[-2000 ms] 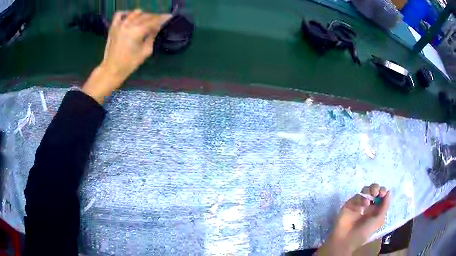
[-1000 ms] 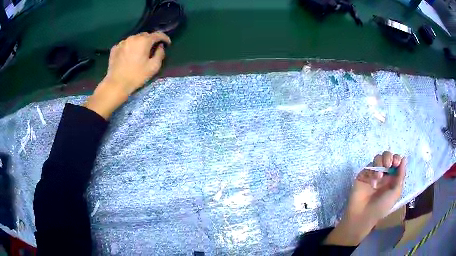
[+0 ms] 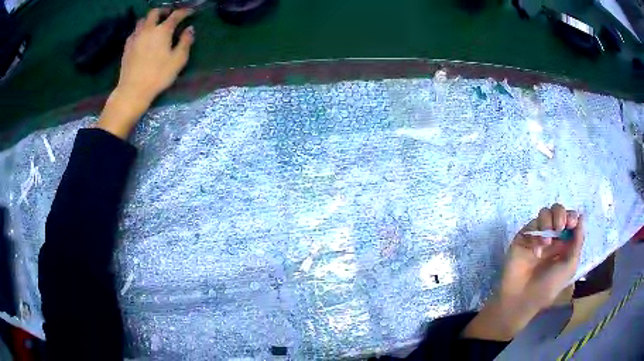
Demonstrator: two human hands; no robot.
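Note:
My left hand [image 3: 152, 56] is over the green belt at the top left, fingers apart, with nothing visible in it. A black headphone part [image 3: 243, 7] lies just right of its fingers, cut off by the top edge. Another dark, blurred headphone part [image 3: 104, 44] lies left of the hand. My right hand [image 3: 547, 261] is above the bubble wrap at the lower right. Its curled fingers hold a slim tool [image 3: 547, 233] with a pale shaft and a green grip. The shaft points left.
Pale bubble wrap [image 3: 339, 176] covers the bench edge. The green belt [image 3: 353, 32] runs along the top. Black headphones with a shiny silver band [image 3: 575, 28] ride at the top right. A yellow-black cord [image 3: 600, 328] and a brown box [image 3: 592, 289] are at the lower right.
My left hand has let go of the dark headphone part, moved left and spread its fingers. My right hand keeps the tool. The view has shifted, and the belt shows higher in the picture.

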